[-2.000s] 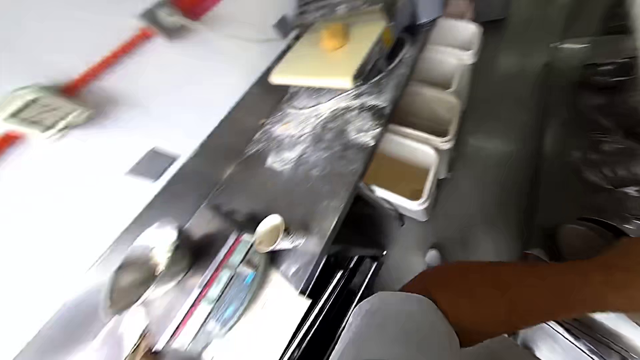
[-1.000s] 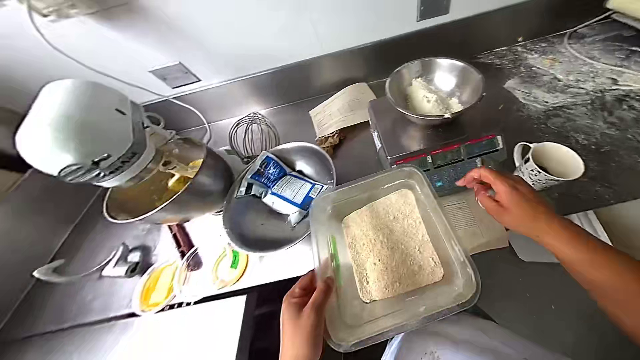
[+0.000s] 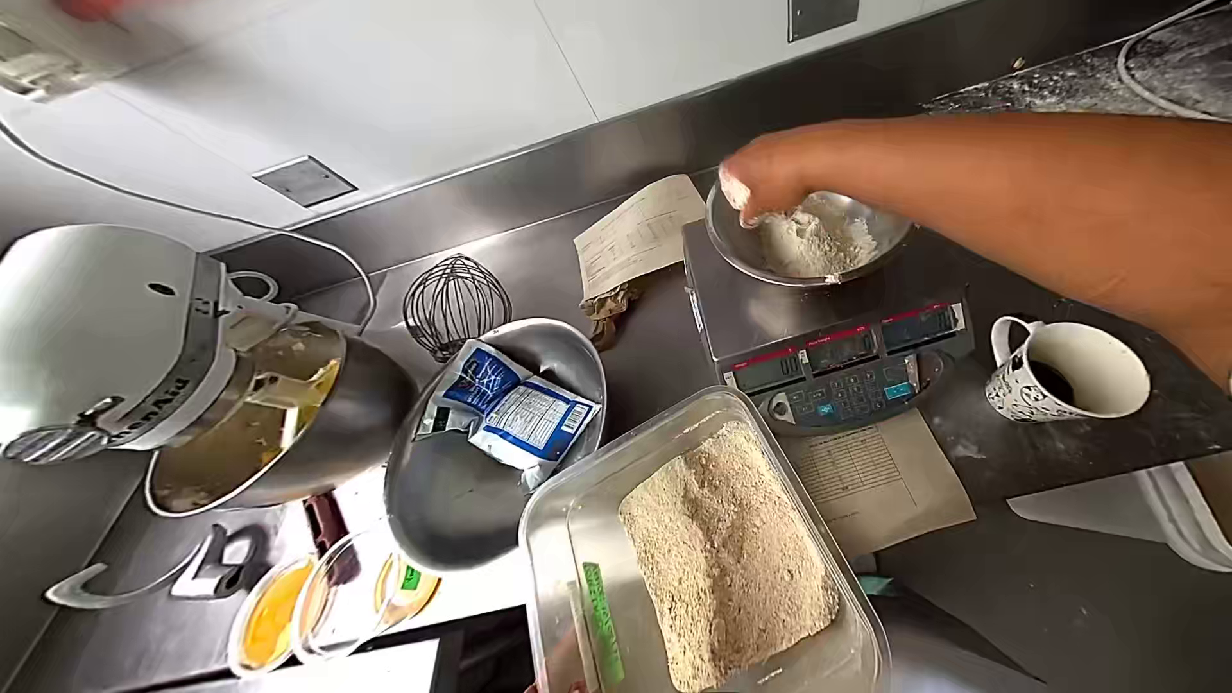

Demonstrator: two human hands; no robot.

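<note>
My right hand (image 3: 770, 181) is over the rim of a steel bowl (image 3: 808, 241) of pale flour, its fingers curled down; flour clings to them, and whether they pinch any is hidden. The bowl sits on a digital scale (image 3: 760, 318). Below, my left hand (image 3: 563, 664) holds a clear plastic tub (image 3: 837, 520) of coarse brownish flour (image 3: 731, 558) by its left side; mostly the fingers show, through the wall. The tub has a green label and is tilted toward me.
A KitchenAid stand mixer (image 3: 96, 327) stands at left, with a whisk (image 3: 457, 303) and a steel bowl of blue-white packets (image 3: 534, 419) beside it. A mug (image 3: 1068, 371) with dark liquid is right of the scale. Printed papers (image 3: 640, 236), a dough hook (image 3: 130, 577) and small orange-filled containers (image 3: 274, 616) lie around.
My right hand has moved from the scale's keypad to the steel bowl of flour. My left hand still holds the tub, whose flour now has a groove. The oldest frame shows the counter from elsewhere.
</note>
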